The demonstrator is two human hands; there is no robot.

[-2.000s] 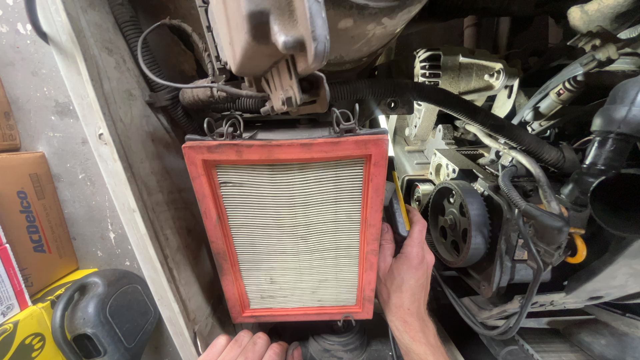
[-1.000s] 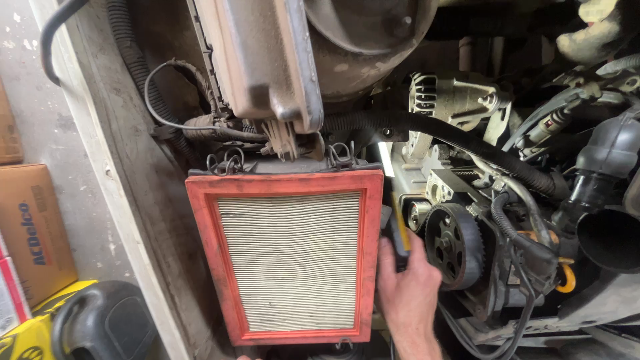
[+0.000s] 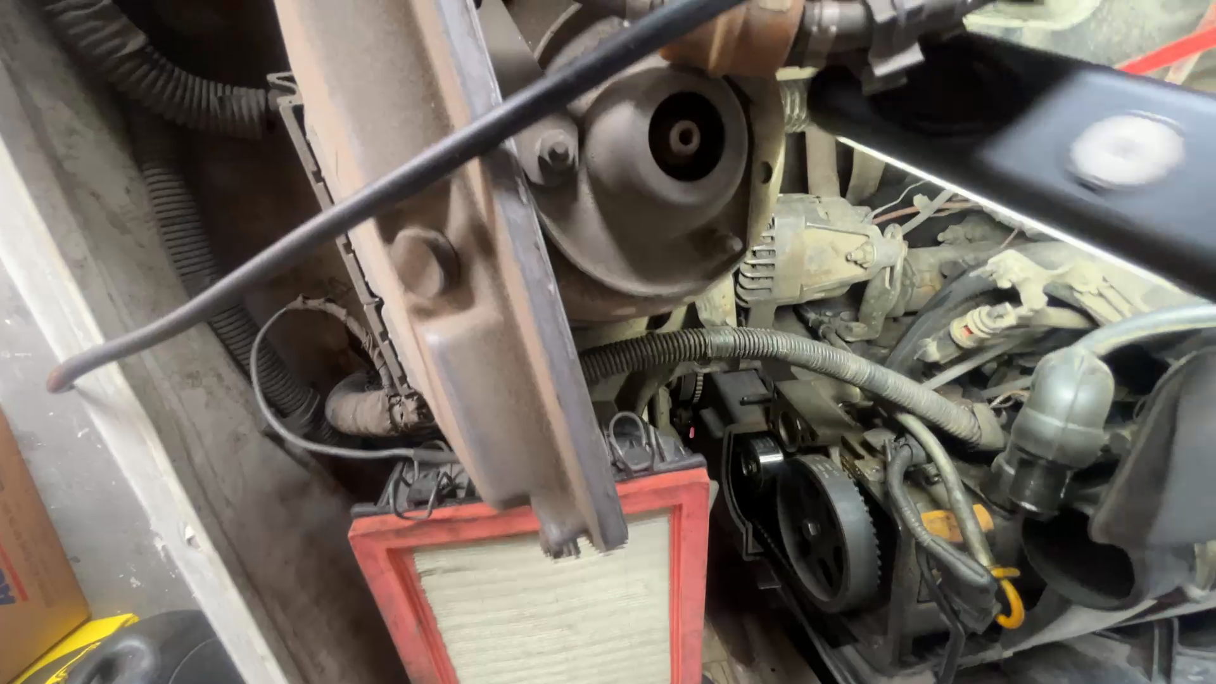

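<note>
Neither my left hand nor my right hand shows in the head view. A pleated engine air filter with a red rubber frame [image 3: 689,570] lies at the bottom middle, its lower part cut off by the view's edge. Wire clips [image 3: 632,445] stand at its upper edge. The brown plastic air filter housing cover [image 3: 446,323] hangs over the filter's top edge and hides part of it. Right of the filter is a toothed timing pulley [image 3: 826,532], with a smaller tensioner pulley [image 3: 762,460] beside it.
A black rod [image 3: 380,195] crosses the upper left. A long dark bar [image 3: 1007,142] with a bright light edge spans the upper right. An alternator [image 3: 817,249], a corrugated hose [image 3: 760,344] and an orange dipstick loop [image 3: 1009,598] lie right of centre. A cardboard box [image 3: 28,560] sits at lower left.
My right hand, earlier beside the filter at the pulleys, is out of view. My left fingers, seen earlier below the filter, have also gone. The view has shifted, and the dark bar now shows at upper right.
</note>
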